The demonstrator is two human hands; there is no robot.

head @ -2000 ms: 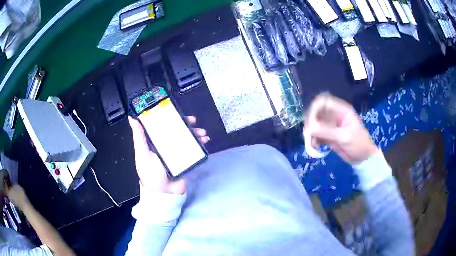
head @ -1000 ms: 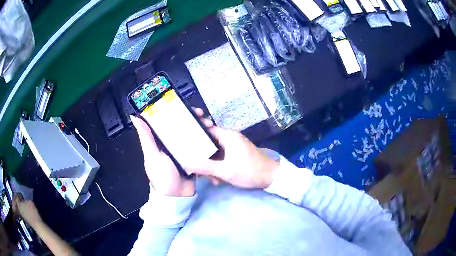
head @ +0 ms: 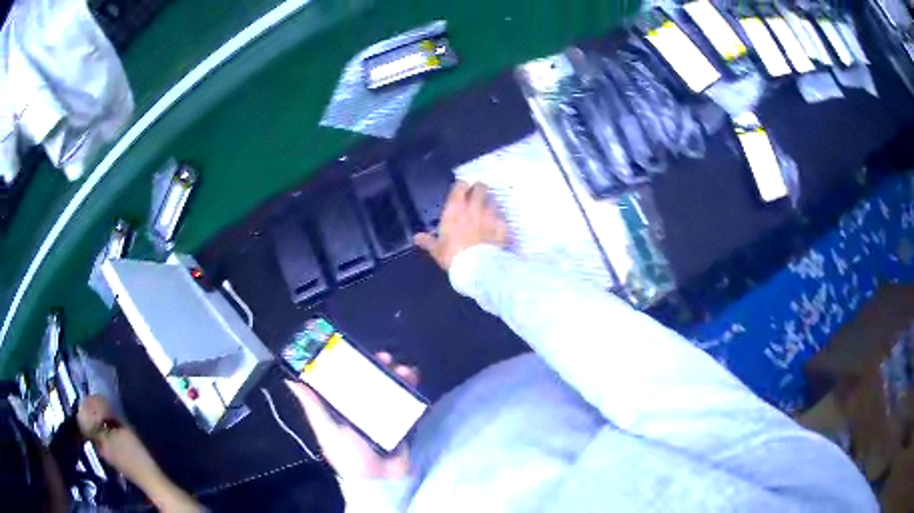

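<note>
My left hand (head: 346, 441) holds a device half-assembly (head: 363, 389) from below. It has a white battery, yellow tape and a green circuit board (head: 310, 342) at its upper left end. My right hand (head: 469, 222) is stretched out over the mat, at the edge of a silvery bubble-wrap sheet (head: 546, 205) and beside the rightmost black rear housing (head: 426, 185). Whether its fingers touch the housing cannot be told. More black housings (head: 341, 232) lie in a row to its left.
A white box-shaped machine (head: 180, 326) with a cable stands at left. Bagged black parts (head: 626, 125) and several white batteries (head: 681, 57) lie at upper right. Another half-assembly (head: 404, 66) lies on the green conveyor (head: 271, 110). A neighbour's hand (head: 105, 426) shows at lower left.
My right hand has left the half-assembly and reached forward to the housings and bubble-wrap. My left hand still holds the half-assembly, now lower in the picture. The view has shifted.
</note>
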